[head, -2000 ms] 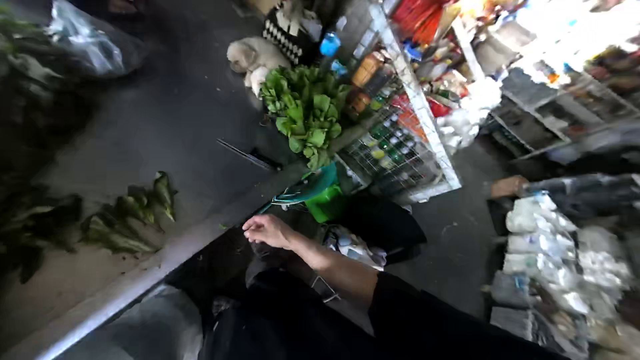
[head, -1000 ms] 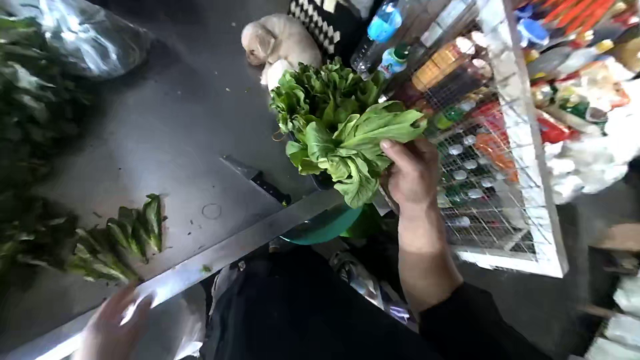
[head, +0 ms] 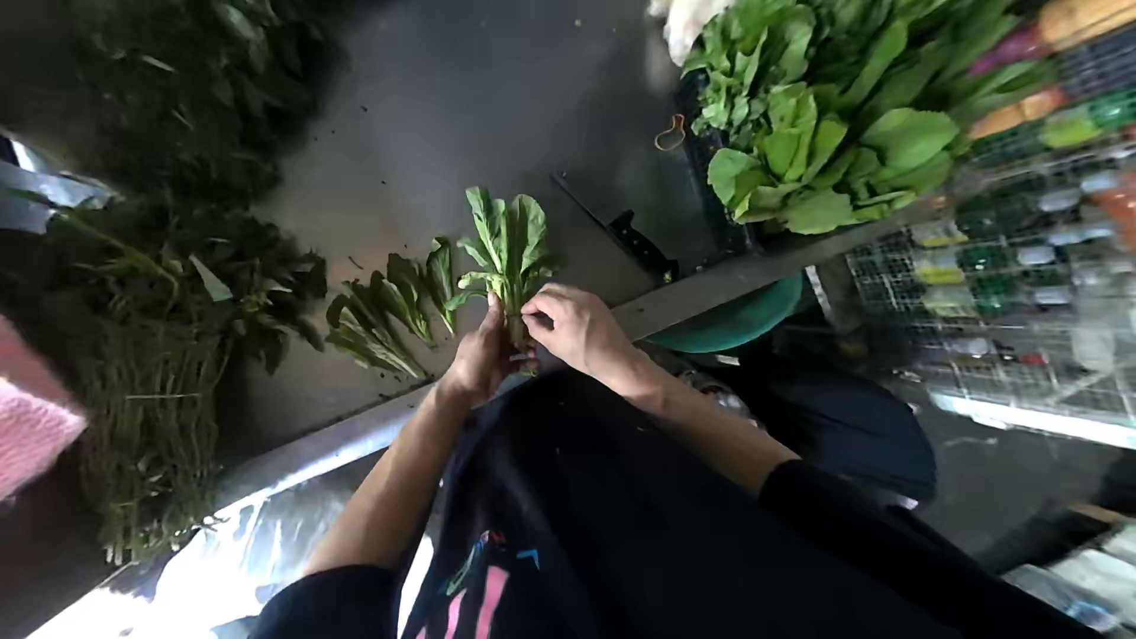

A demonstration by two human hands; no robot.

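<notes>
My left hand grips a small bunch of leafy greens by the stems, leaves pointing away from me. My right hand is at the same stems from the other side, thumb and fingers pinched near them; whether something thin is between them cannot be told. Loose leafy stalks lie on the grey metal table left of my hands. Right of the bunch lies a knife with a black handle. A rubber band lies beside the dark container of greens.
Leafy greens fill a dark container at the right. Tied long-stemmed greens are heaped at the left. A green basin sits below the table edge. Further right stands a wire rack with bottles.
My right hand has come from the container at the right to the front of me. Both hands are now together at a bunch. The view has shifted.
</notes>
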